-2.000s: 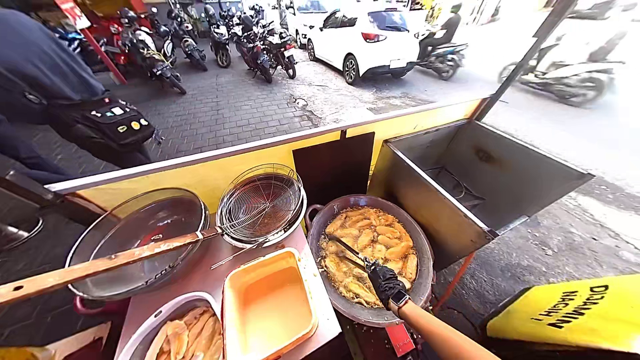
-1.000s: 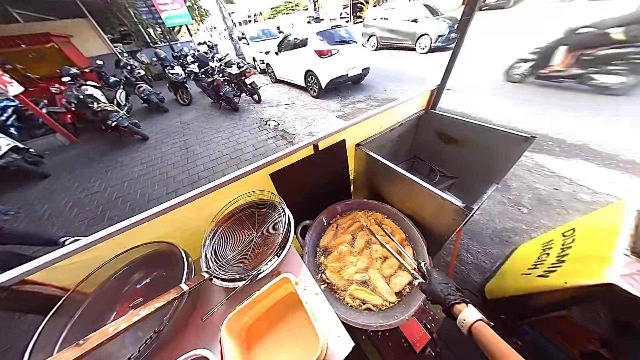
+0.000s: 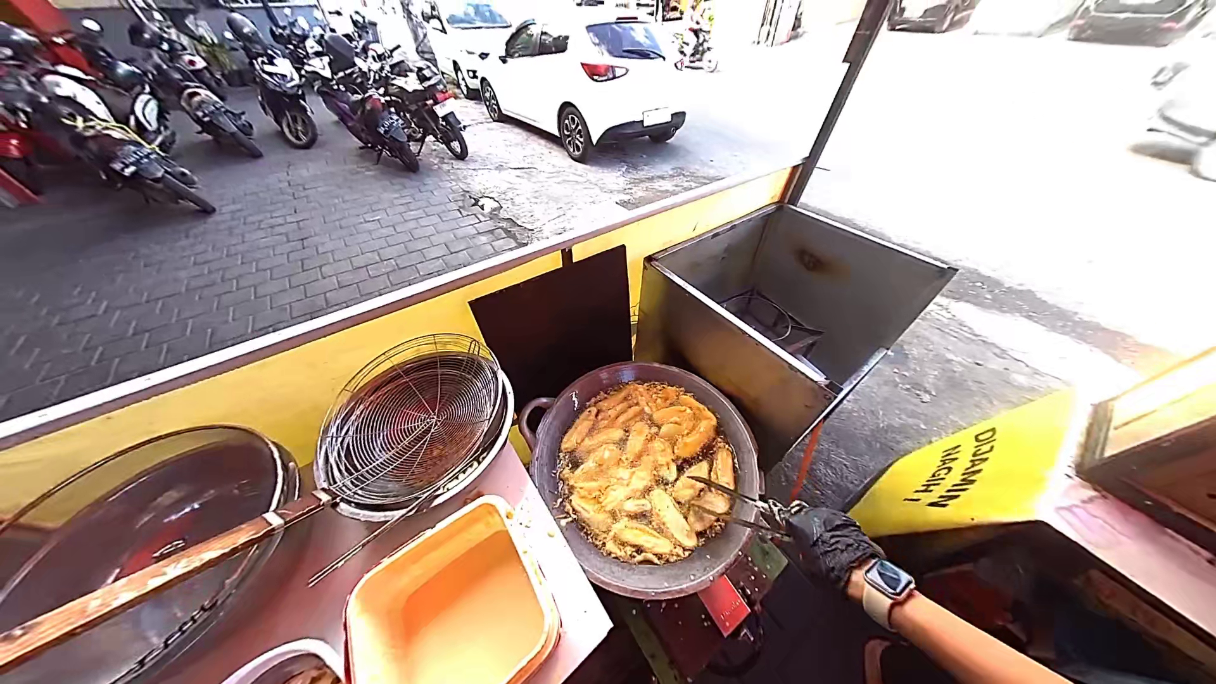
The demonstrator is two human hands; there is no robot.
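Observation:
My right hand (image 3: 828,543), in a black glove with a smartwatch at the wrist, is closed around metal tongs (image 3: 746,505). The two jaws stand apart and reach over the right side of a dark wok (image 3: 655,584), among battered pieces (image 3: 638,475) frying in bubbling oil. My left hand is out of view. Left of the wok, a wire spider strainer (image 3: 429,418) with a long wooden handle (image 3: 161,575) rests across a round bowl. An orange plastic tub (image 3: 456,608) of pale batter stands in front of that bowl.
A large round pan (image 3: 142,513) lies at the left. Behind the wok are a dark panel (image 3: 560,318) and an open metal box (image 3: 817,285) with a burner inside. A yellow panel (image 3: 988,456) with writing stands at the right. Motorcycles and a white car (image 3: 579,76) are parked beyond the cart's edge.
My right hand, still holding the tongs, was at the wok in both earlier frames. The tongs have shifted over the frying pieces, now with their tips at the right side. The view has turned.

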